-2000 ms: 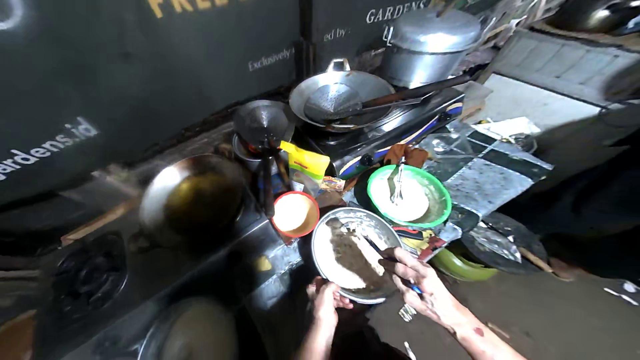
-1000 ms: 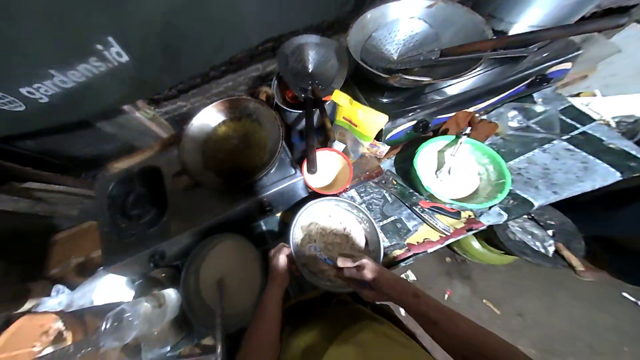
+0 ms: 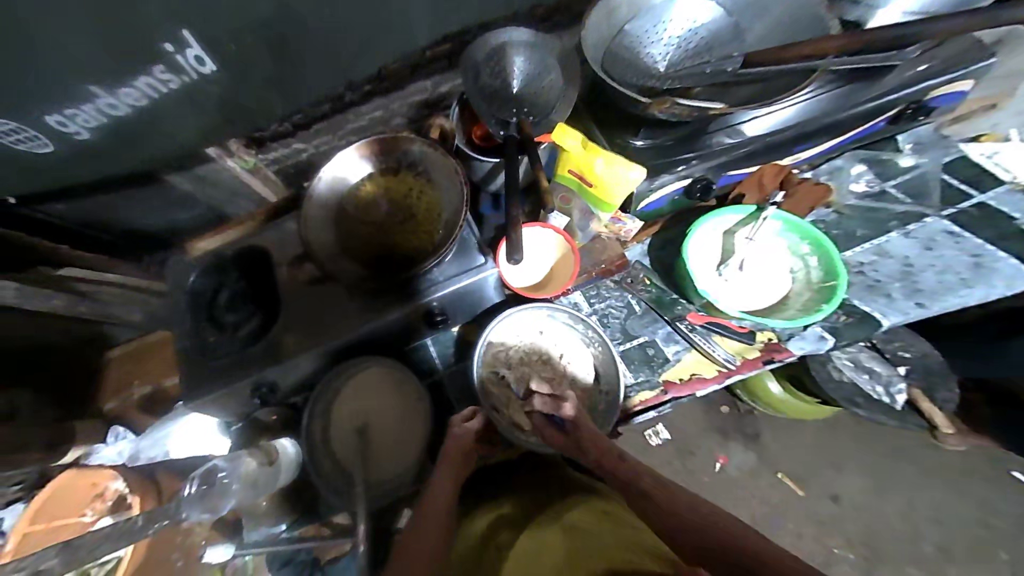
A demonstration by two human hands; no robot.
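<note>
A round metal bowl (image 3: 602, 344) with a pale and brown floury mixture stands at the counter edge in front of me. My left hand (image 3: 466, 438) grips its lower left rim. Inside the bowl, my right hand (image 3: 560, 418) is closed around a small utensil, mostly hidden by the fingers, whose tip is in the mixture. Just behind the bowl is a red-rimmed container (image 3: 552, 268) of pale contents. A green plastic bowl (image 3: 832, 276) with white batter and a metal utensil is at the right. To the left sits a dark pot (image 3: 316, 432) of pale liquid with a ladle.
A wok with oil (image 3: 320, 192) rests on the stove at the left. Skimmers (image 3: 520, 72) and a larger wok (image 3: 600, 48) are at the back. A yellow packet (image 3: 596, 164) and a red-handled tool (image 3: 720, 326) lie nearby. Plastic bottles (image 3: 240, 480) are at the lower left.
My right hand and its utensil have moved deeper into the bowl than two seconds ago, and the brown mixture is spread differently. The view has shifted left.
</note>
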